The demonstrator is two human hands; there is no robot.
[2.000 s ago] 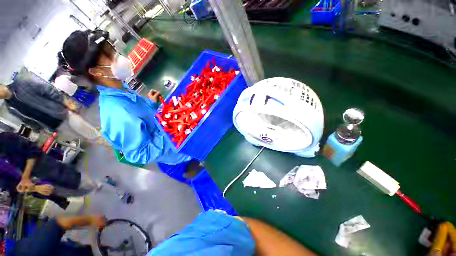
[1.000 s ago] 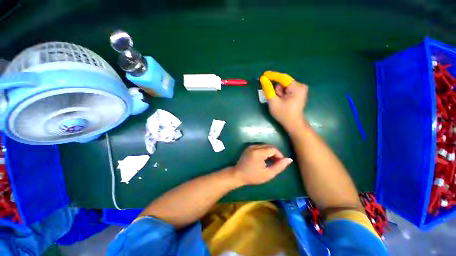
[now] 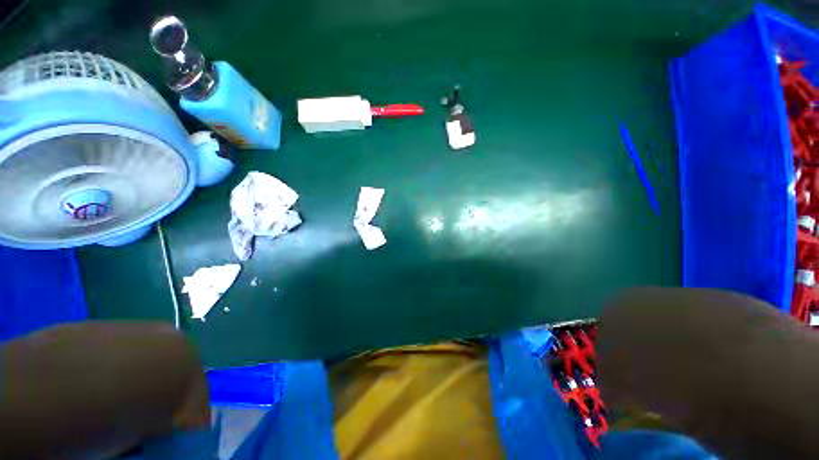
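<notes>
Both of my forearms show large, dark and blurred at the bottom left and bottom right. No hand or fingers can be made out; my hands seem to be past the picture's edge. A small module with a white square and dark tail (image 3: 460, 131) lies loose on the green bench. Left of it lies a sticky roller with a white head (image 3: 334, 113) and red handle. A folded white wipe (image 3: 368, 218) lies below the roller. A crumpled wipe (image 3: 259, 212) and a torn white piece (image 3: 211, 288) lie further left.
A light-blue fan (image 3: 90, 171) stands at the left, beside a light-blue pump bottle (image 3: 235, 106). A thin blue stick (image 3: 639, 169) lies near the right blue bin (image 3: 729, 171), which holds red clamps (image 3: 802, 108). More red clamps (image 3: 581, 382) show below the bench's front edge.
Both hands have left the bench and the forearms have come up close to the camera. The small module, earlier mostly under my right fingers, now lies uncovered. The view has shifted slightly.
</notes>
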